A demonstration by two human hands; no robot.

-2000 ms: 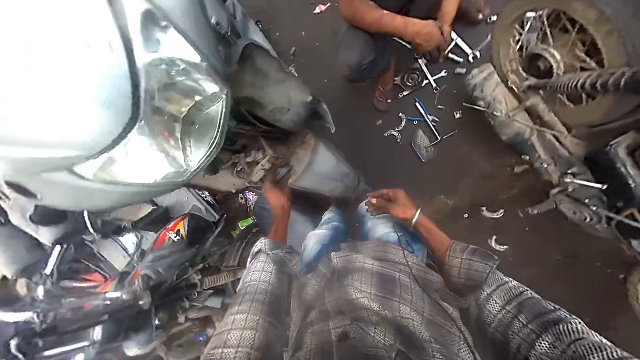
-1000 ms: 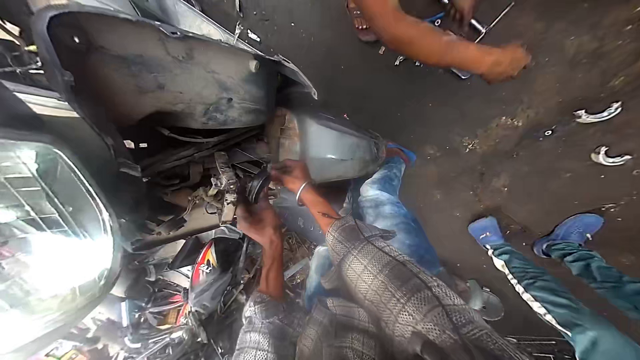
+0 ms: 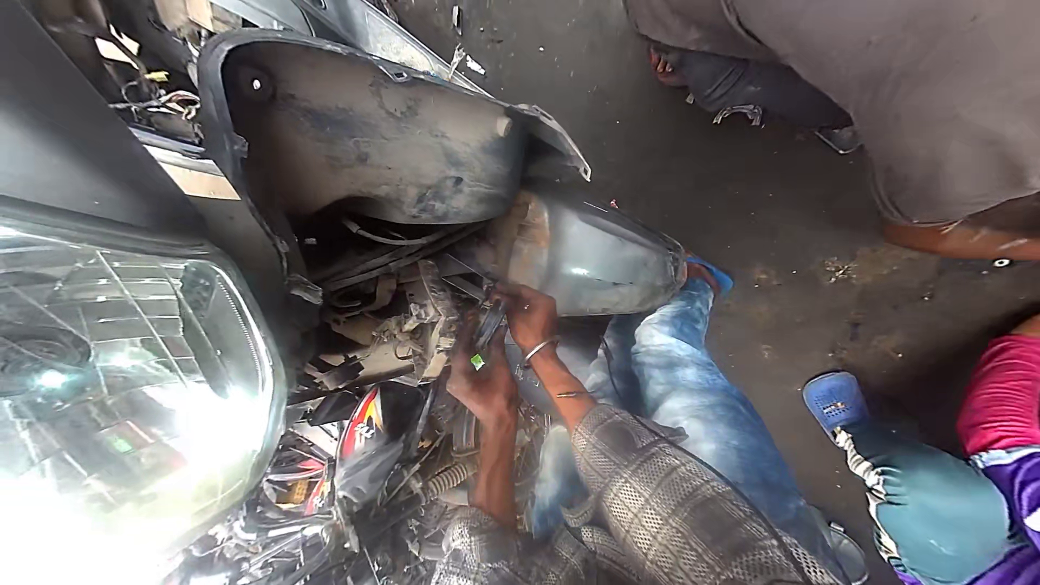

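Observation:
My left hand (image 3: pixel 486 378) grips a small dark part (image 3: pixel 491 322), too blurred to name, with the palm turned up. Close against it, my right hand (image 3: pixel 530 315), with a metal bangle at the wrist, has its fingertips on the same part. Both hands are beside the scooter's exposed dirty frame (image 3: pixel 431 321). Just beyond them is a grey front mudguard (image 3: pixel 609 264). A large dark plastic body panel (image 3: pixel 374 134) arches above the frame, and a headlight (image 3: pixel 122 382) fills the left side.
Loose red and black panels (image 3: pixel 361 431) and a coil spring (image 3: pixel 445 481) lie in a heap below the hands. Someone in grey clothing (image 3: pixel 910 89) bends at the upper right. Another person's blue clog (image 3: pixel 835 400) rests on the dark ground at the right.
My hands, apart two seconds ago, are now together at the small part. The person in grey now reaches further into view at upper right. The view has shifted closer to the scooter.

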